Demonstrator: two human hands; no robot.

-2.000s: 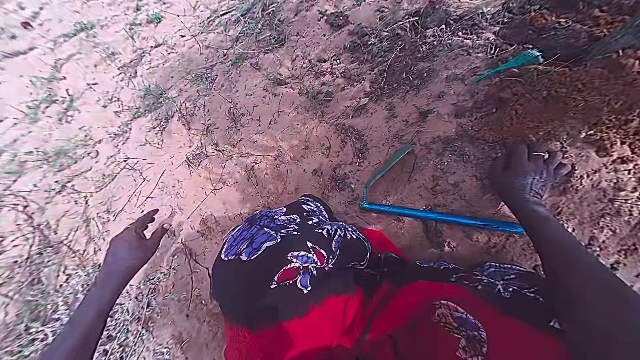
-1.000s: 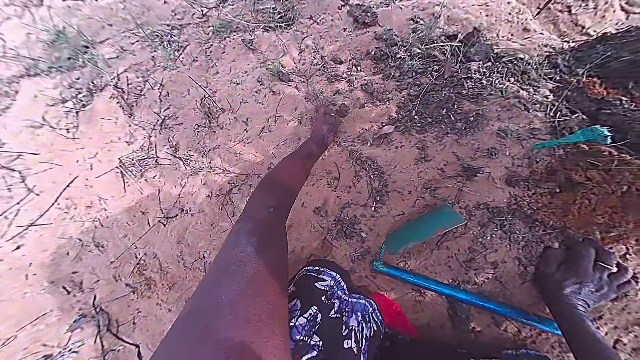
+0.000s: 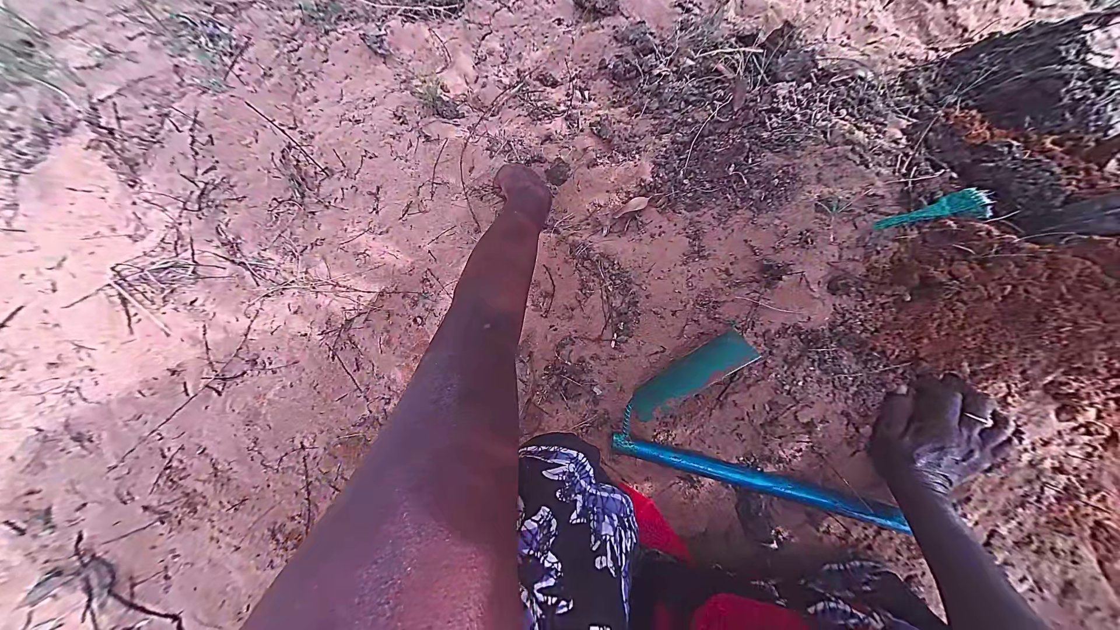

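Note:
My left hand [image 3: 525, 194] is stretched far forward, low against the sandy ground beside a small dark clod [image 3: 557, 171]; its fingers are hidden, so whether it holds anything does not show. At the right, my right hand [image 3: 945, 433] rests on the soil with bent fingers, a ring on one of them. Between my arms lies a hoe with a blue tubular handle [image 3: 761, 481] and a green flat blade [image 3: 696, 376]. The handle's far end passes near my right wrist. No hand grips the hoe.
A bundle of teal fibres or strands [image 3: 941, 208] lies at the upper right, near a dark log or stump [image 3: 1032, 96] and loose reddish soil [image 3: 1006, 324]. Dry twigs and grass litter the ground. Patterned dark and red cloth [image 3: 577, 516] covers my legs.
My left hand has swung from the left side far forward across the ground. My right hand remains on the soil near the hoe handle. The view has shifted somewhat.

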